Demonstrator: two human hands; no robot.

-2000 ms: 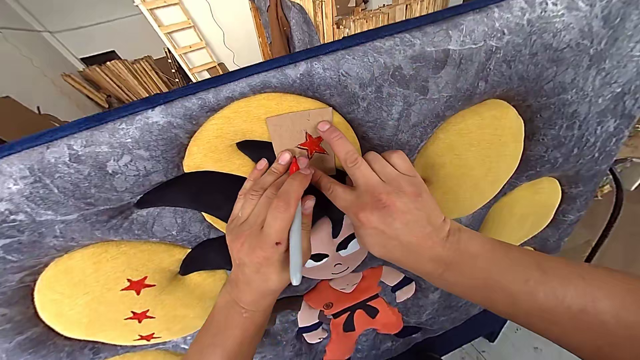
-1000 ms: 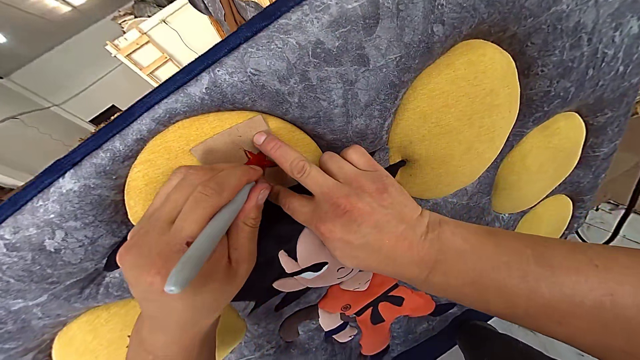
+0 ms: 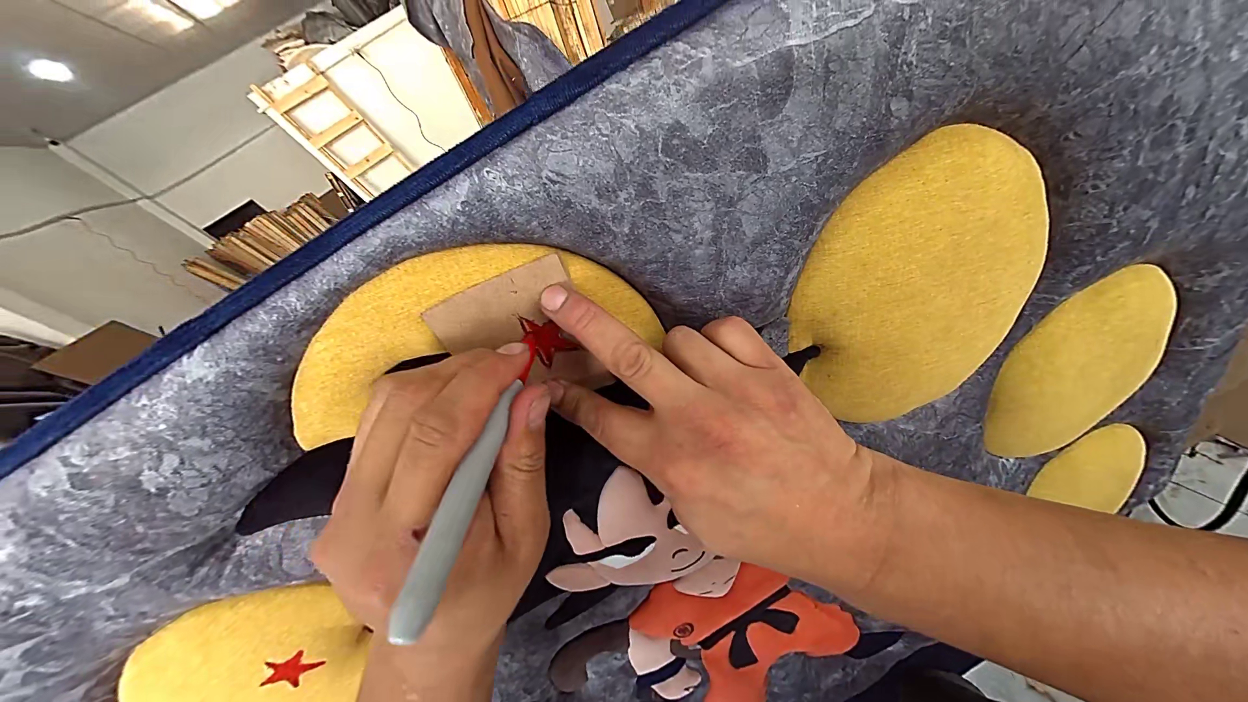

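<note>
My left hand grips a grey marker pen, its red tip end at a red star showing through a cut-out in a brown cardboard stencil. The stencil lies on a yellow padded oval. My right hand presses the stencil with its index fingertip, the thumb by its lower edge and the other fingers curled. Below both hands is a cartoon figure with black hair and an orange outfit. Another red star marks the lower left yellow oval.
Grey marbled fabric with a dark blue edge forms the panel. More yellow padded ovals lie at the right. Beyond the edge are a wooden frame, stacked wood strips and a hanging cloth.
The view has shifted and tilted. The pen, more upright in the view two seconds ago, now slants down to the left. Both hands have stayed at the stencil.
</note>
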